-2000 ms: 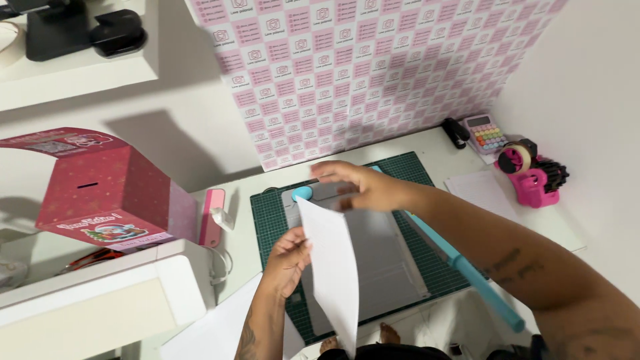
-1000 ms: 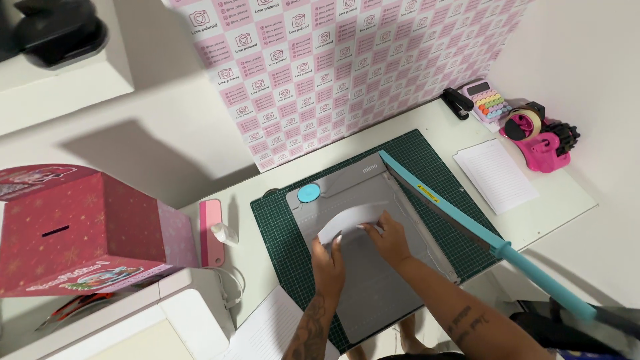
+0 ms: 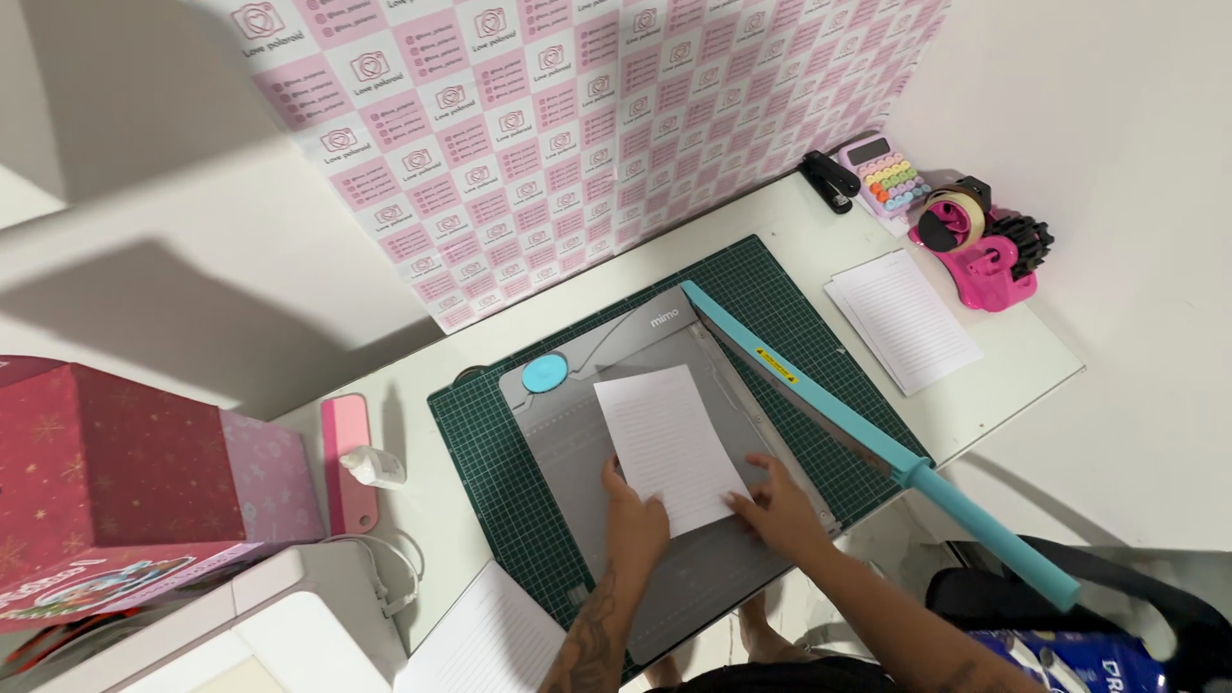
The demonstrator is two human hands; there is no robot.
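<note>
A lined paper sheet or thin stack [image 3: 669,443] lies over the grey bed of a guillotine paper trimmer [image 3: 568,462]. My left hand [image 3: 637,520] grips its lower left edge, thumb on top. At the lower right corner, my right hand [image 3: 775,505] touches the paper with the thumb, its fingers spread. The trimmer's turquoise blade arm [image 3: 828,395] is swung out to the right, its handle beyond the table edge. Beneath the trimmer is a green cutting mat [image 3: 481,481].
More lined sheets lie at right [image 3: 905,318] and lower left [image 3: 486,635]. A black stapler [image 3: 830,181], a calculator [image 3: 884,175] and a pink tape dispenser [image 3: 996,274] stand at the back right. To the left are a small white bottle [image 3: 375,467], a red box [image 3: 154,462] and a white machine [image 3: 308,616].
The paper, held up and bent in both hands earlier, now lies flat over the trimmer bed. My hands have moved apart to its lower left edge and lower right corner.
</note>
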